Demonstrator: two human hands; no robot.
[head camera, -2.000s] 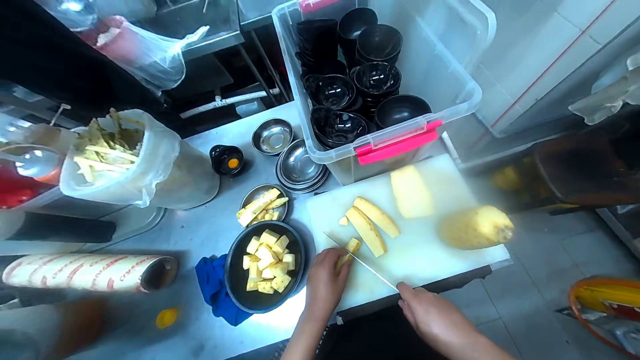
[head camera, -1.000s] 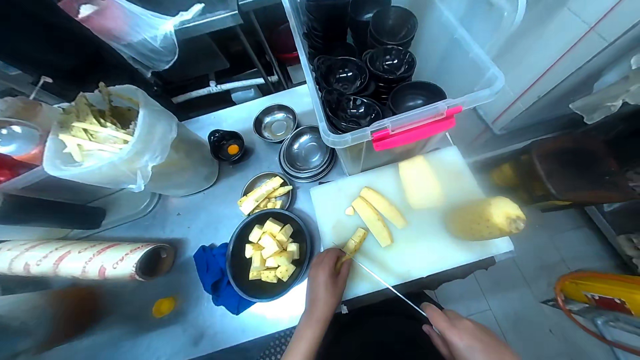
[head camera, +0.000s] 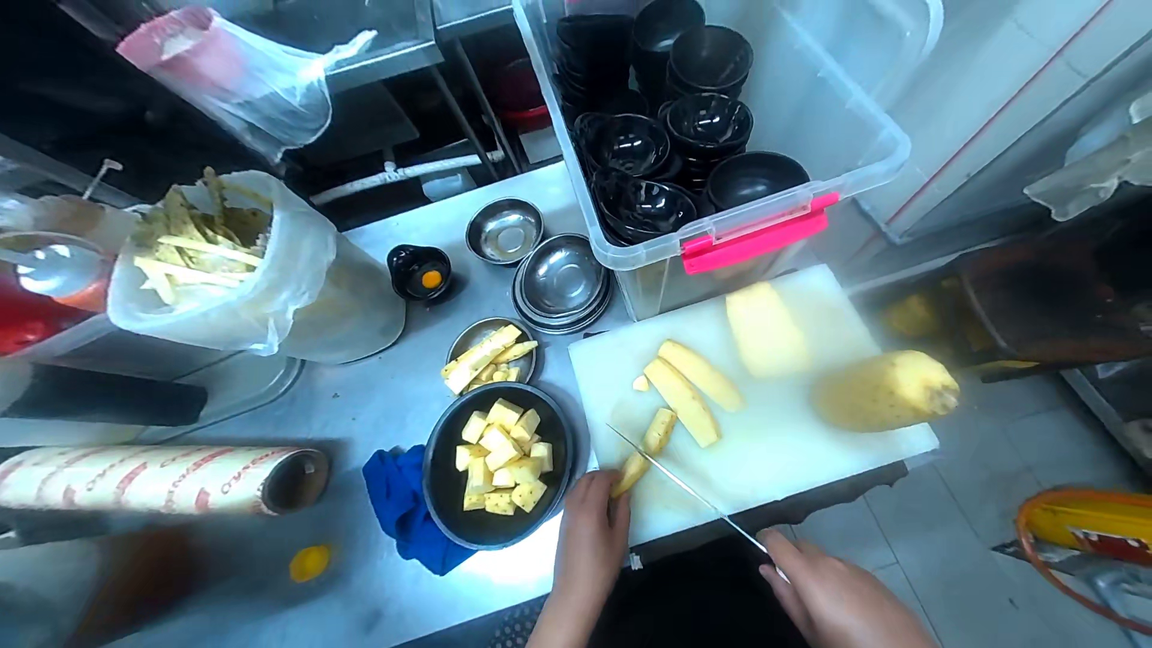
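Note:
My left hand (head camera: 596, 526) holds the lower end of a strip of peeled yellow produce (head camera: 655, 434) on the white cutting board (head camera: 792, 463). A kitchen knife (head camera: 688, 489) is gripped at its handle by my right hand (head camera: 823, 585), its blade slanting across the board just right of the strip. Beyond lie long cut slices (head camera: 688, 396), a broad cut block (head camera: 765, 328) and a large whole-looking piece (head camera: 886, 391) at the board's right end. Cut chunks (head camera: 504, 454) fill a black bowl (head camera: 436, 504) left of my left hand; a small metal bowl (head camera: 531, 369) behind it holds longer strips.
A clear plastic bin (head camera: 900, 148) of black bowls stands behind the board. Stacked metal bowls (head camera: 562, 279), a black cup (head camera: 416, 272) and a lined bucket of peelings (head camera: 306, 306) are to its left. A blue cloth (head camera: 405, 513) touches the black bowl; a printed roll (head camera: 153, 480) lies far left.
The strip in my left hand now lies more upright, pointing away from me. My right hand and the knife have shifted a little, with the blade still beside the strip.

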